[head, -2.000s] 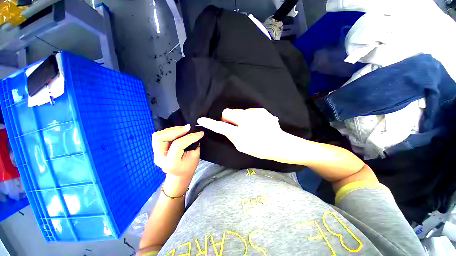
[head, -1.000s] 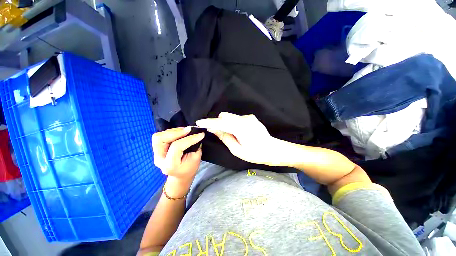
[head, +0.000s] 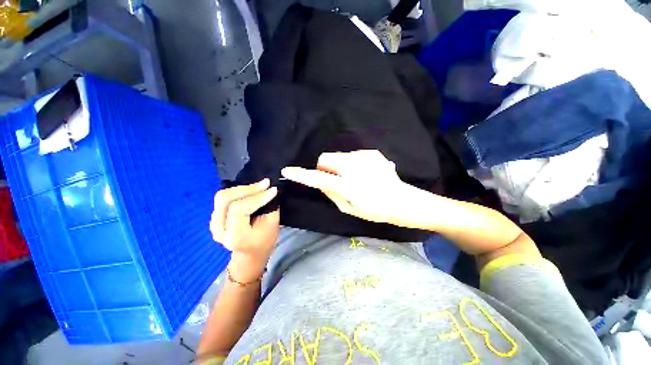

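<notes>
A large matte black garment lies across my lap. My left hand pinches a folded edge of it between thumb and fingers. My right hand is just to the right, over the cloth, its index finger reaching to the same edge. A tiny pale line shows at the right fingertip; I cannot tell whether it is a tool or thread. The right thumb and other fingers are partly hidden, so its hold is unclear.
A blue crate stands at the left with a dark phone on white paper. At the right lie blue denim and white garments. Lint or scraps dot the grey floor. A blue container is behind at upper right.
My right hand drew in with bent fingers at the edge, then extended its index finger again. My left hand keeps its pinch, slightly further left.
</notes>
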